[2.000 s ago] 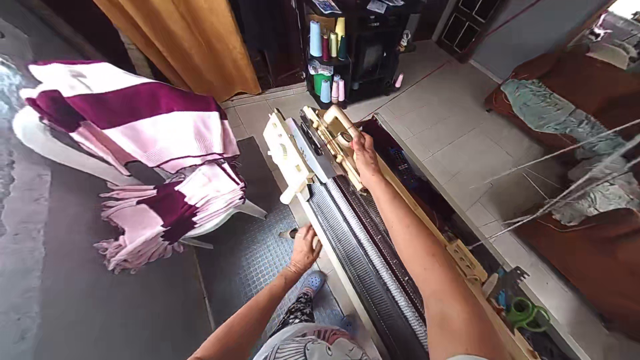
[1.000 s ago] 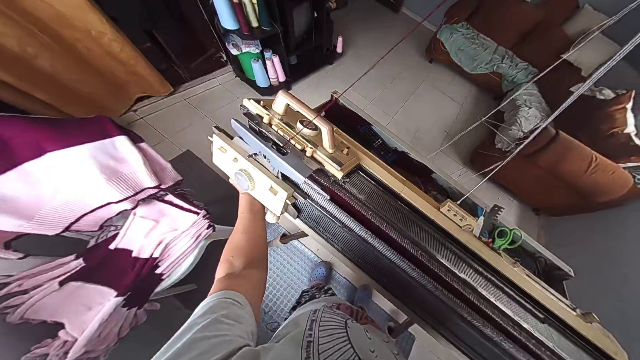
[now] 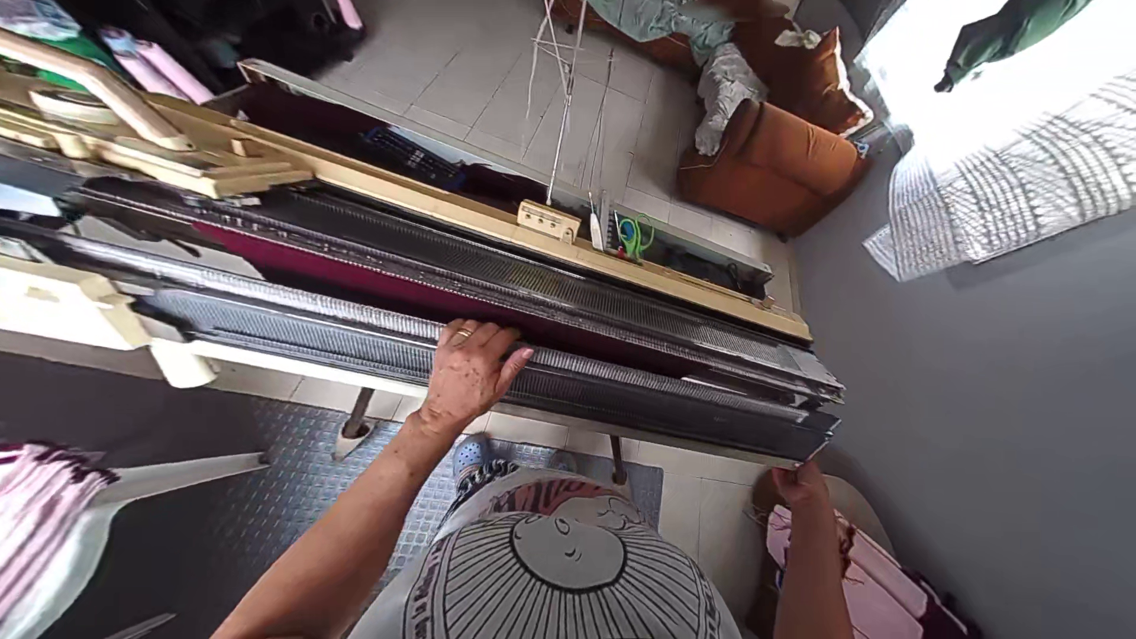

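A double-bed knitting machine runs across the view. My left hand (image 3: 475, 368) lies over the front needle bed (image 3: 639, 395), its fingers curled over the upper edge. My right hand (image 3: 801, 484) is at the right end of that bed, at its lower corner; its fingers are partly hidden, so its grip cannot be told. Dark maroon knitted fabric (image 3: 373, 288) hangs between the front bed and the rear needle bed (image 3: 550, 284). The carriage with its curved handle (image 3: 98, 75) sits at the far left on the rear bed, the cream front carriage (image 3: 62, 302) below it.
Green scissors (image 3: 632, 235) stand in the tray behind the machine. Yarn strands rise from a cream block (image 3: 548, 220) on the rear rail. Pink knitted pieces (image 3: 874, 577) lie at lower right beside the grey wall (image 3: 976, 373). A brown sofa (image 3: 763, 169) is beyond.
My left hand has moved from the front carriage to the front bed. My right hand, on the rear carriage's handle two seconds ago, is now at the right end. The view has swung right.
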